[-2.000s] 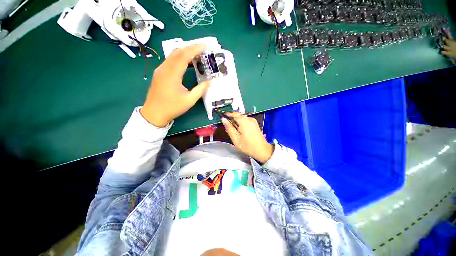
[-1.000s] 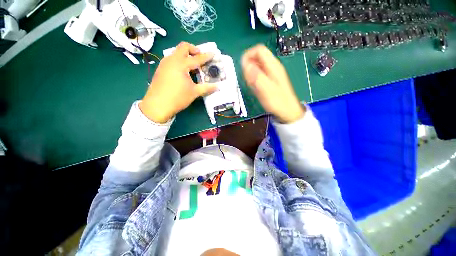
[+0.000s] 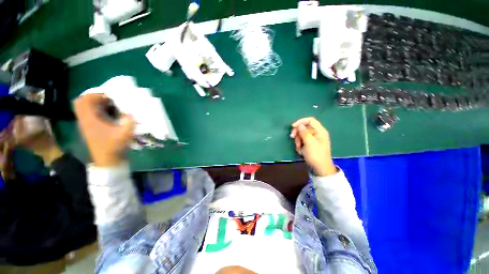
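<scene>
A white camera housing (image 3: 150, 113) is at the left of the green bench, slightly blurred, with dark wires at its lower end. My left hand (image 3: 104, 128) is blurred and grips its left part, covering some of it; a dark round part shows beside the fingers. My right hand (image 3: 313, 143) is over the bench's front edge, right of centre, fingers loosely curled and apart, with nothing visible in it. Two other housings, one left of centre (image 3: 195, 58) and one at right (image 3: 338, 45), lie farther back.
White tangled cords (image 3: 257, 51) lie between the rear housings. Rows of dark modules (image 3: 413, 59) fill the right, with one loose module (image 3: 385, 119) in front. A blue bin (image 3: 418, 208) is below right. A person's hands (image 3: 35, 136) are at far left, near a black object (image 3: 40, 75).
The view has shifted. My left hand has moved the housing from in front of me to the left. My right hand has come down from beside the housing to the bench's front edge.
</scene>
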